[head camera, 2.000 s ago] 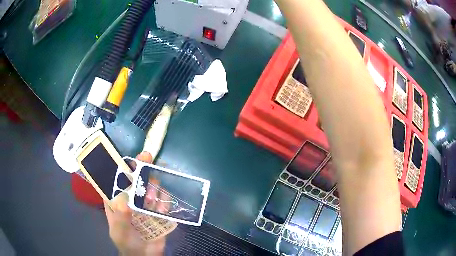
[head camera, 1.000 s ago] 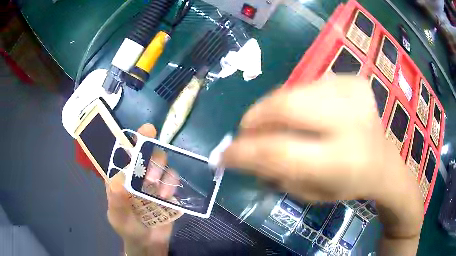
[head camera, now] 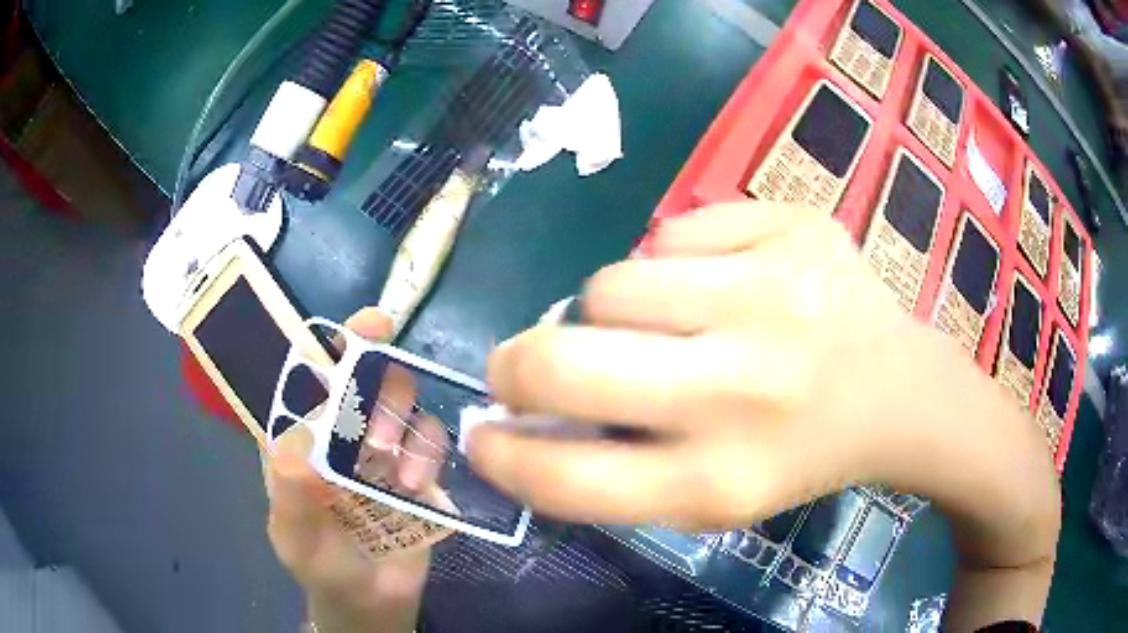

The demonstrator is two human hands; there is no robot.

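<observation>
My left hand (head camera: 328, 532) holds a gold keypad phone (head camera: 241, 340) and, across it, a screen lens (head camera: 427, 433) with a pale frame and rings at its left end. My left fingers show through the clear window. My right hand (head camera: 730, 371) is over the lens's right end, blurred, with thumb and fingertips pinching a small white piece (head camera: 480, 427) at the lens surface. Whether this piece is cloth or film I cannot tell. The lens's upper right corner is hidden by my right fingers.
A red foam tray (head camera: 730, 148) of phones stands at right. A lens sheet (head camera: 854, 556) lies partly under my right arm. A crumpled white wipe (head camera: 596, 124), pale thick-handled tool (head camera: 427, 254), yellow-black handle (head camera: 344, 118), ribbed hose (head camera: 334, 56) and white round part (head camera: 186, 260) lie beyond my left hand.
My right hand has come from over the red tray to the lens, bringing the small white piece onto its right end. My left hand still holds phone and lens. The view has shifted.
</observation>
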